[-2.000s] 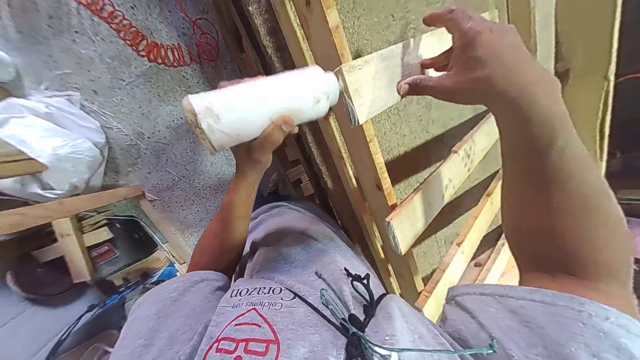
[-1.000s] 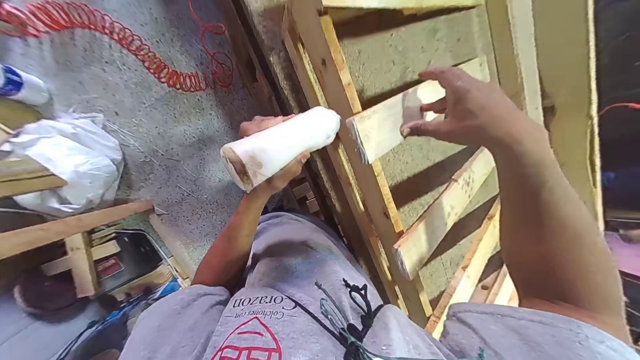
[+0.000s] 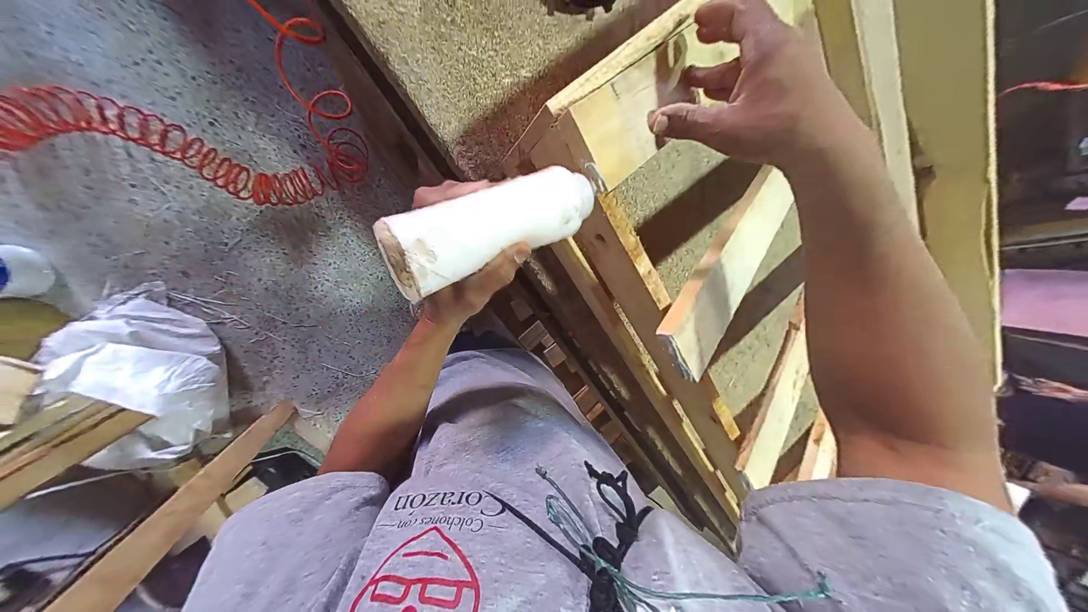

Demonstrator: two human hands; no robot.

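My left hand (image 3: 476, 272) is wrapped around a white plastic bottle (image 3: 489, 225), which it holds tilted with the narrow end at the near edge of a wooden frame. That end meets or almost meets the end of a wooden slat (image 3: 616, 127); exact contact is hard to tell. The bottle's base has brown smears. Over the same slat is my right hand (image 3: 739, 93), thumb and fingers spread apart, with nothing visible between them. More slats, such as a pale one (image 3: 731, 272), lie across the frame rail (image 3: 629, 280).
A coiled red air hose (image 3: 195, 149) lies on the speckled floor at the left. Below it are a crumpled white plastic bag (image 3: 136, 365) and a long wooden board (image 3: 170, 510). An upright tan panel (image 3: 952, 170) stands right of the frame.
The bottle and both hands are now at a slat beside the top end of the frame. The view has shifted, with the frame's top corner now showing.
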